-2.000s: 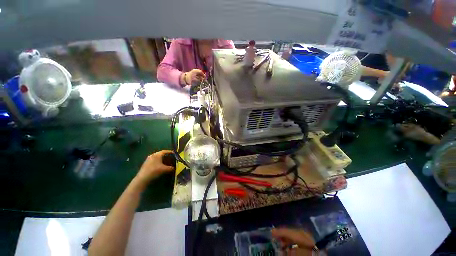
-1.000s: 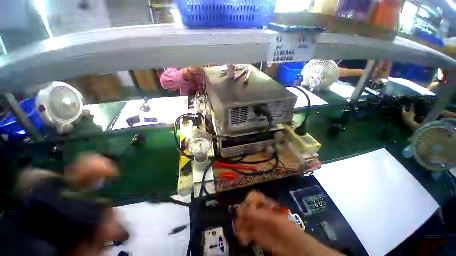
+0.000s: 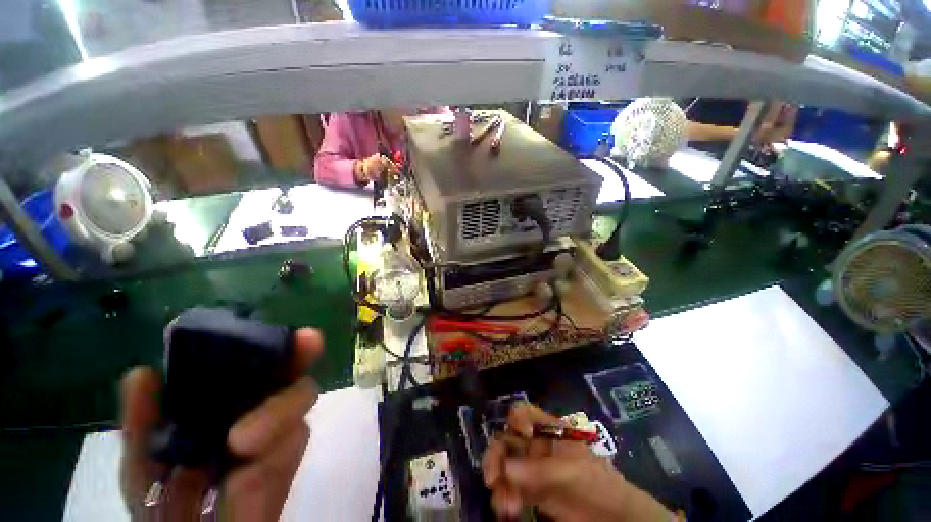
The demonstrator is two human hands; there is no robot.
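My left hand (image 3: pixel 271 433) holds a black power adapter (image 3: pixel 219 377) upright, close to the camera at the lower left. Metal pins show at its lower end. My right hand (image 3: pixel 561 474) is over the black test panel (image 3: pixel 551 393) and grips a slim red-ended probe or marker (image 3: pixel 567 432); its other end is not clear. The hand partly covers a cream outlet socket and a clear-cased module. Another cream socket (image 3: pixel 434 486) shows to its left, and a green circuit module (image 3: pixel 625 394) to its right.
White sheets (image 3: pixel 766 377) lie on both sides of the panel. A large vented instrument (image 3: pixel 500 184) stands behind it above red clips (image 3: pixel 475 326) and a glass bulb (image 3: pixel 396 280). A shelf (image 3: pixel 306 69) crosses above. Fans stand left (image 3: pixel 105 199) and right (image 3: pixel 888 275). A person in pink (image 3: pixel 352 148) sits opposite.
My left hand has come from the far green bench to near the camera and now holds the adapter. My right hand stays over the panel. The view has tilted, showing the shelf and a blue basket.
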